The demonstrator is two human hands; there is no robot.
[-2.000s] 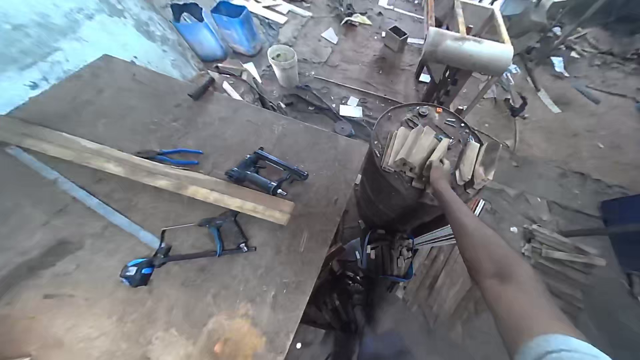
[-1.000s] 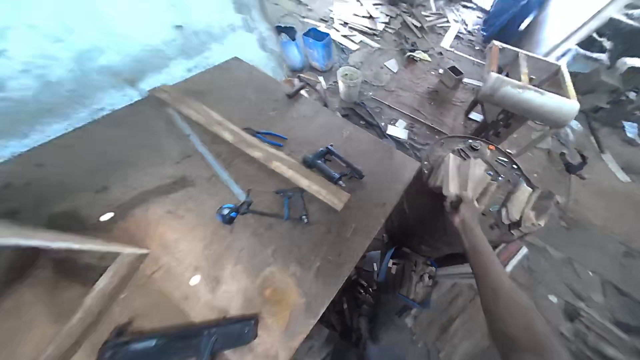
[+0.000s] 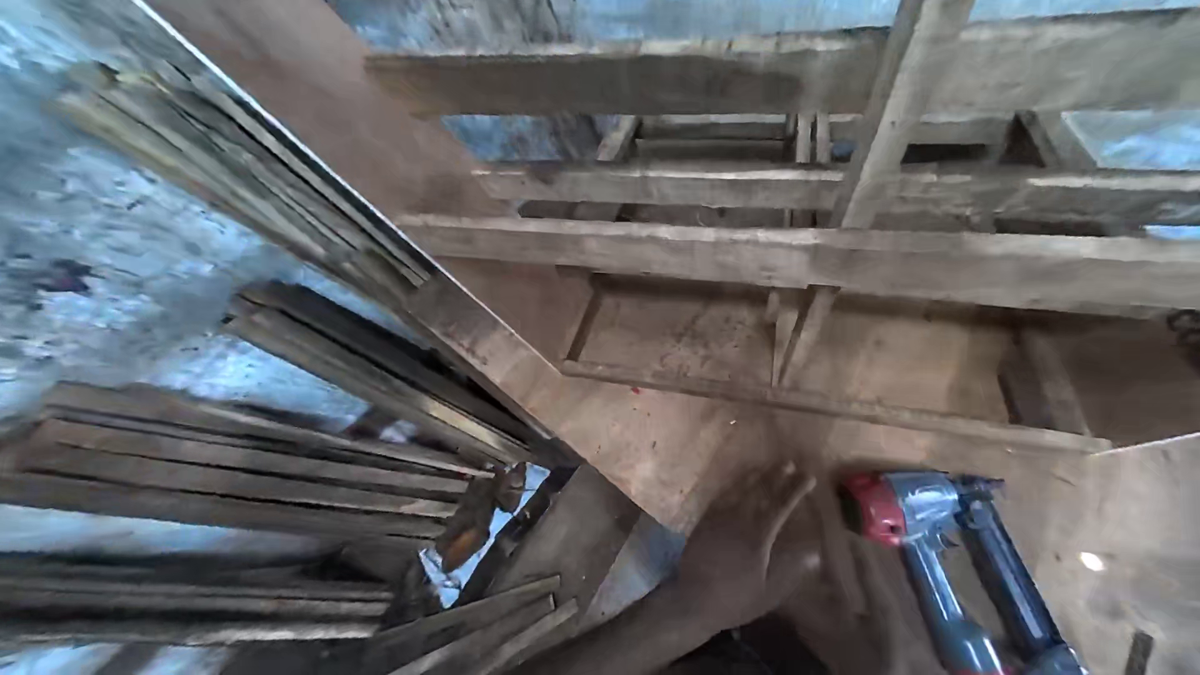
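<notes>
My left hand (image 3: 750,548) reaches in from the bottom centre, blurred, over the brown wooden board surface. Its thumb and fingers look spread, and no object shows in it. Just to its right a pneumatic nail gun or stapler (image 3: 928,525) with a red cap, silver body and dark magazine lies on the board. Beyond the hand stands a wooden frame of slats and uprights (image 3: 731,248), with a thin bottom rail (image 3: 844,408) along the board. My right hand is out of view.
Bundles of long wooden strips (image 3: 234,478) fill the left side, beside a rough blue-white wall (image 3: 122,244). A tall brown panel (image 3: 319,103) slants at the upper left. Short wood pieces (image 3: 487,628) lie at the bottom, near the hand's forearm.
The view has swung away from the drum with wood pieces, where a hand was, to the slatted frame. That hand is out of view, and my left hand now shows beside the red-capped tool.
</notes>
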